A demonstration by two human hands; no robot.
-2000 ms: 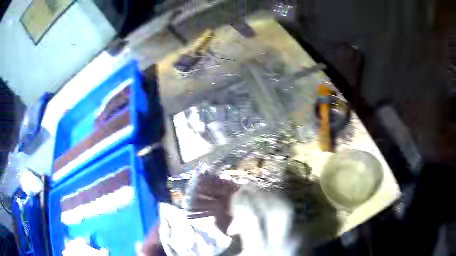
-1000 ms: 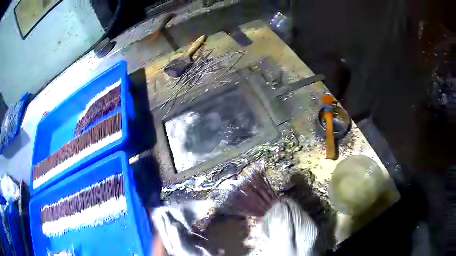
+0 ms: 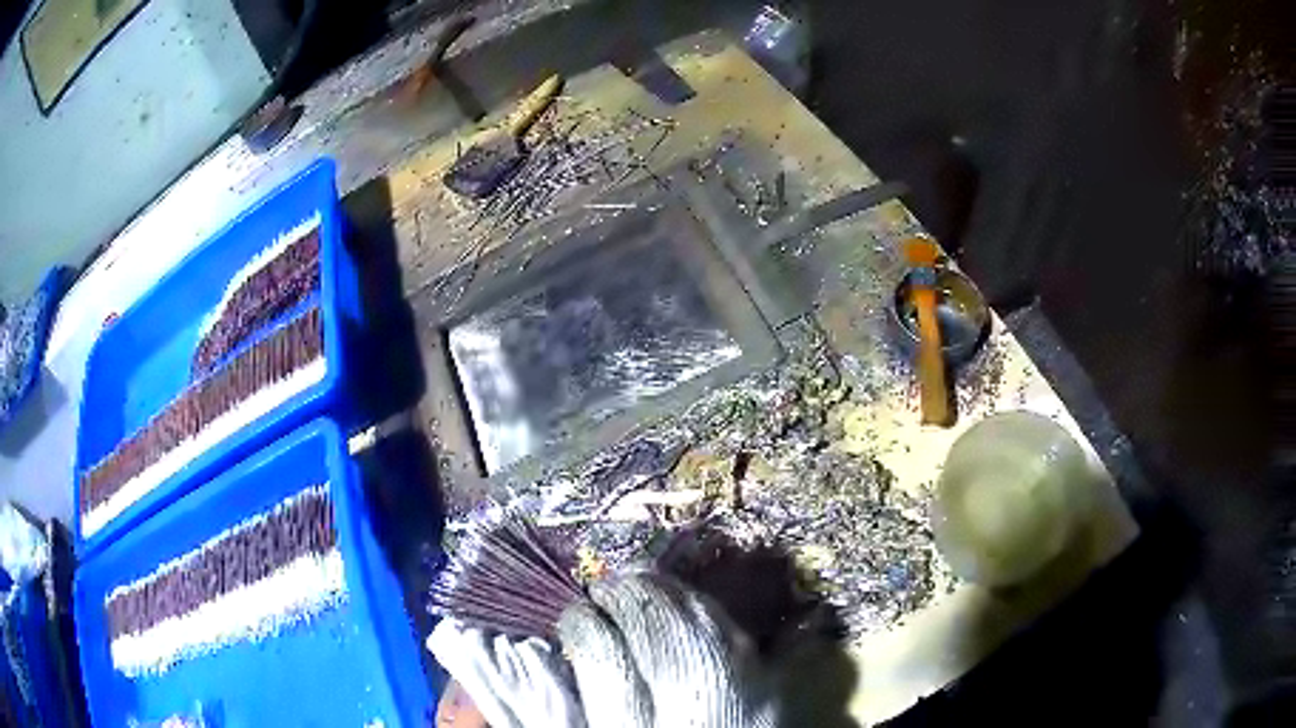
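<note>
A bunch of thin brown-red wire leads (image 3: 515, 572) fans out toward the upper left at the bottom centre. My right hand (image 3: 661, 651), in a white-grey knit glove, is closed around the lower end of the bunch. My left hand (image 3: 500, 674), in a white glove and cut off by the bottom edge, touches the bunch from below; its fingertips are hidden, so its grip is unclear. Behind the hands lies the solder pot (image 3: 590, 341), a shiny grey surface in a dark frame. Grey dross and scraps (image 3: 839, 519) cover the board beside the right hand.
Two blue trays (image 3: 348, 569) at left hold rows of leads (image 3: 220, 576). An orange-handled tool (image 3: 931, 349) lies across a small round tin (image 3: 964, 320). A pale translucent cup (image 3: 1012, 498) stands at the board's right corner. Loose wires (image 3: 569, 164) and a wooden-handled scraper (image 3: 490, 159) lie behind the pot.
My right hand has moved left with the bunch and now meets my left hand. The bunch now fans toward the upper left. The view has shifted slightly.
</note>
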